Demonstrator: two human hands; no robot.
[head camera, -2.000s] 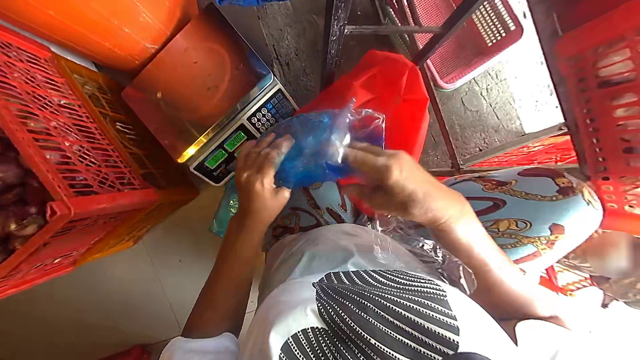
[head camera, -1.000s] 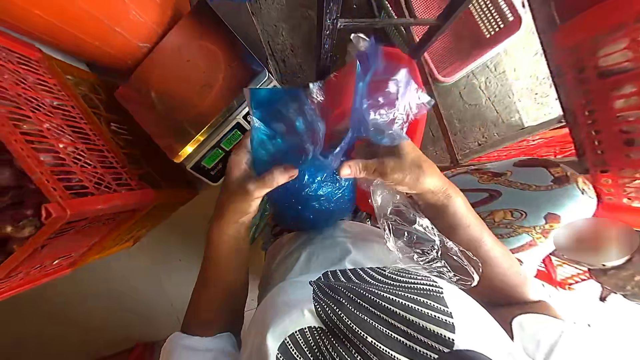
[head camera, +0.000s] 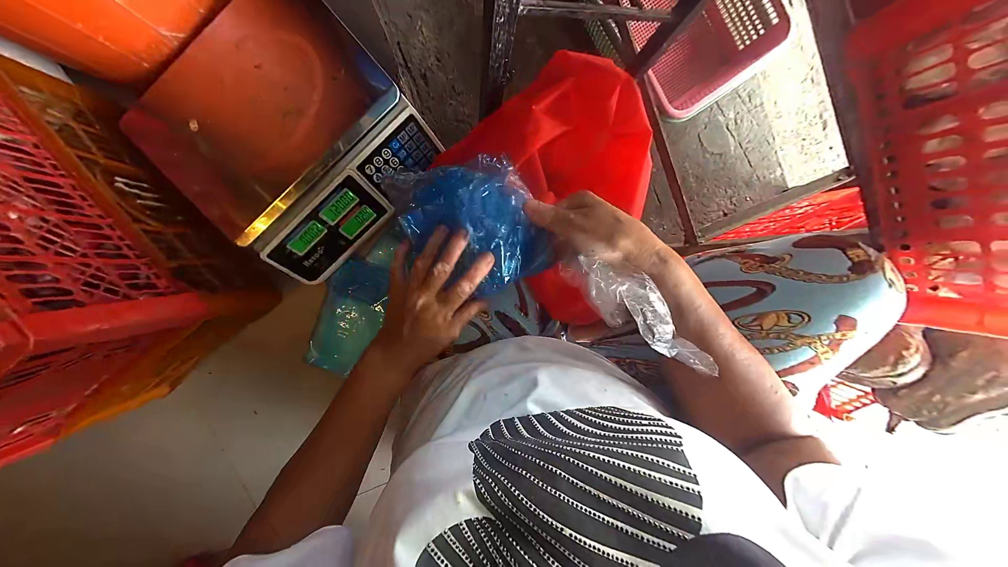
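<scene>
A blue plastic bag bundle (head camera: 480, 228), with clear film around it, lies over my lap in the middle of the head view. My left hand (head camera: 433, 295) rests on its lower left side with the fingers spread. At the bundle's right edge my right hand (head camera: 602, 228) pinches the plastic between thumb and fingers. A crumpled clear plastic bag (head camera: 630, 303) hangs below my right wrist. Behind the bundle is a red bag (head camera: 583, 134). A green-blue plastic packet (head camera: 346, 315) lies left of my left hand. What the blue bag contains cannot be made out.
A digital scale (head camera: 327, 224) with a reddish platform and lit displays stands at the upper left, beside an orange container (head camera: 110, 31). Red plastic crates (head camera: 87, 213) are at the left, another red crate (head camera: 929, 157) at the right. A pink basket (head camera: 720, 55) and dark metal frame (head camera: 500, 55) are behind.
The blue bag's raised, spread-out top is now gathered into a rounder bundle. My left hand has gone from gripping its neck to lying spread on its side.
</scene>
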